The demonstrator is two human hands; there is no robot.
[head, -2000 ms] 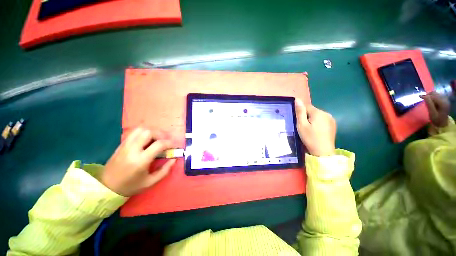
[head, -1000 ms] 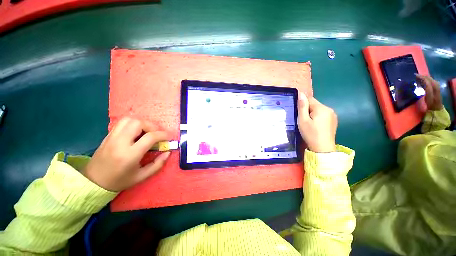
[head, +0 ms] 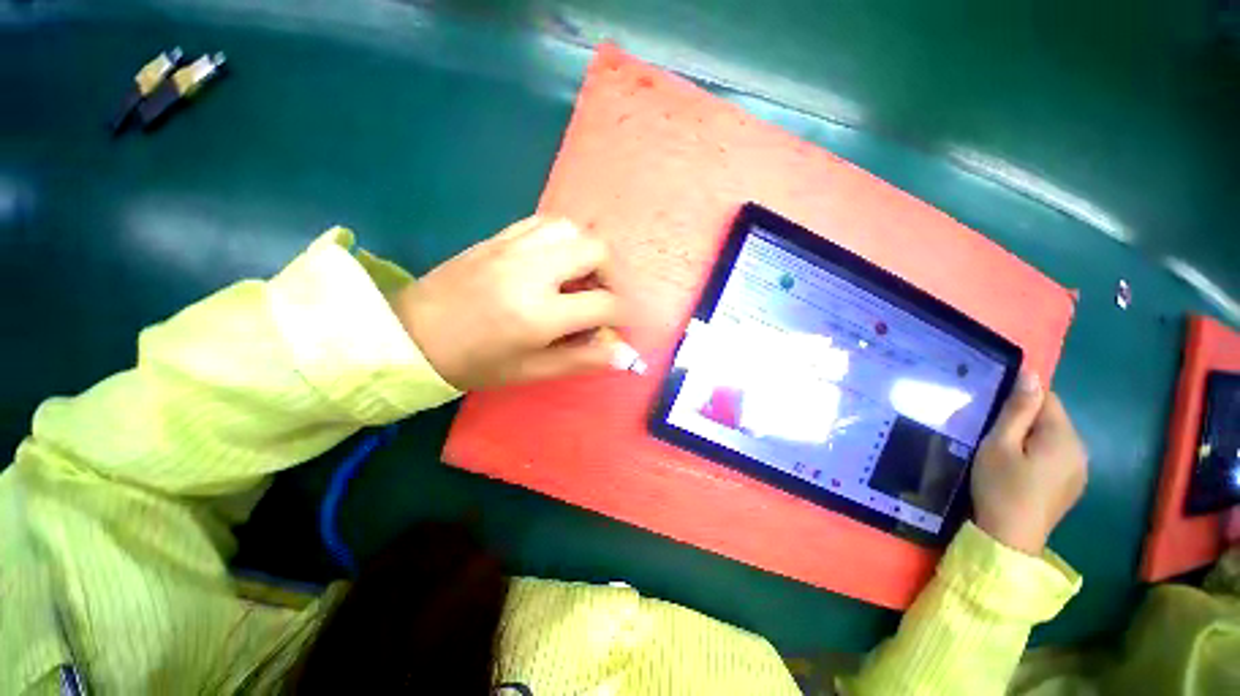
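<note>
A black-framed tablet (head: 836,381) with a lit, mostly white screen lies on a red-orange foam pad (head: 653,177). My left hand (head: 517,306) is closed around a small plug-in device (head: 626,356); only its pale connector end shows between my fingers. The connector is apart from the tablet's left short edge. My right hand (head: 1029,462) grips the tablet's right short edge, thumb at the frame.
Two short black sticks with yellow parts (head: 180,90) lie on the green bench at the upper left. A tiny shiny scrap (head: 1122,292) lies right of the pad. Another foam pad (head: 1172,476) with a dark tablet (head: 1220,442) and a person's sleeve (head: 1183,632) are at the right edge.
The view has turned, so the pad and tablet appear tilted and farther right. The connector in my left hand is farther from the tablet's edge. The two sticks are in view again.
</note>
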